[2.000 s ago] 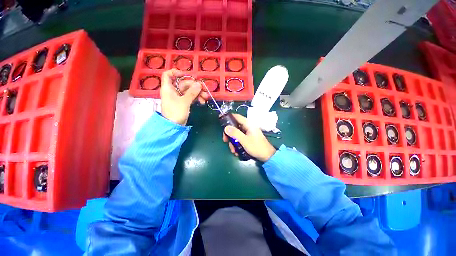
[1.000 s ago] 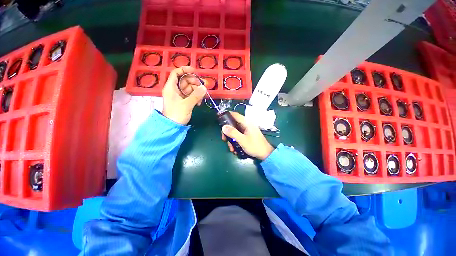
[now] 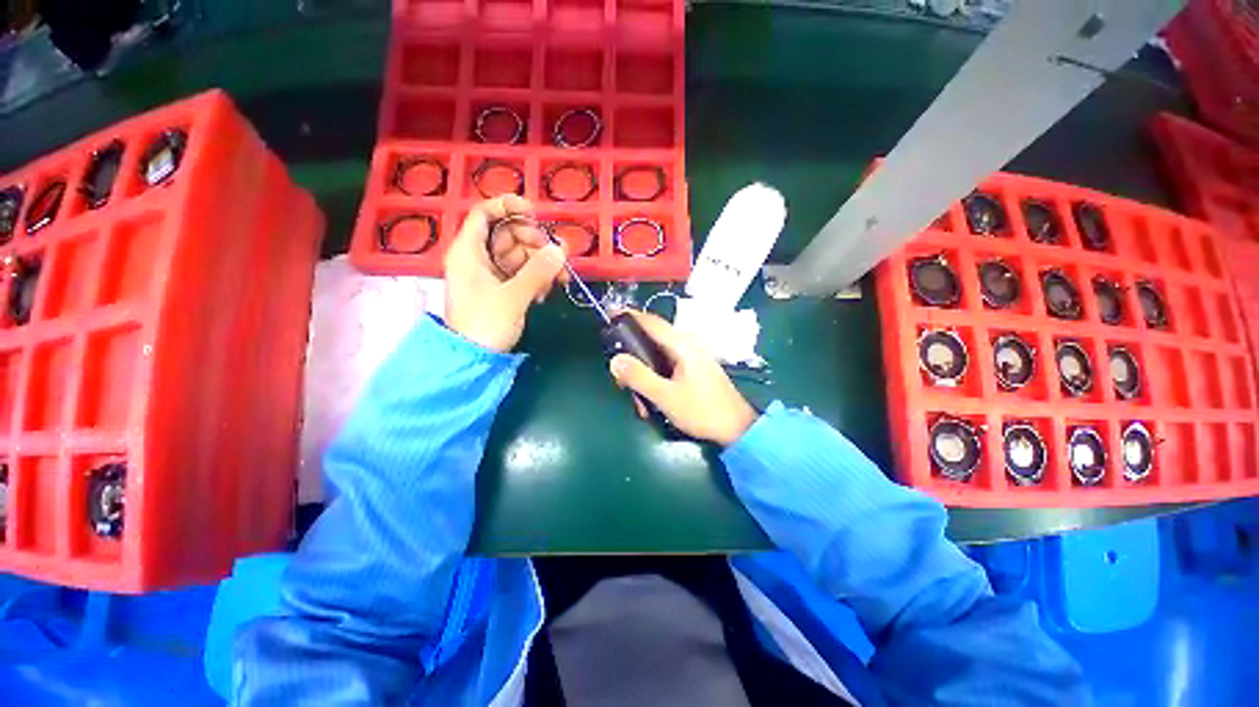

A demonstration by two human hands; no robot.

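Observation:
My left hand holds a thin metal ring upright between thumb and fingers, in front of the centre red foam tray. My right hand is closed around the thick black handle of a screwdriver. Its thin shaft points up and left, and its tip is at the ring's right edge by my left fingertips. The exact contact is too small to tell. The centre tray holds several open rings. My left hand partly covers its front row.
Stacked red foam trays stand at left beside a white sheet. A white bottle and wipe lie right of centre, with small shiny bits nearby. A grey metal post rises before the right tray of filled round units.
The ring, facing me openly a second ago, is now turned more edge-on in my left fingers. My right hand has stayed nearly in place, and the blue glint on the handle is gone.

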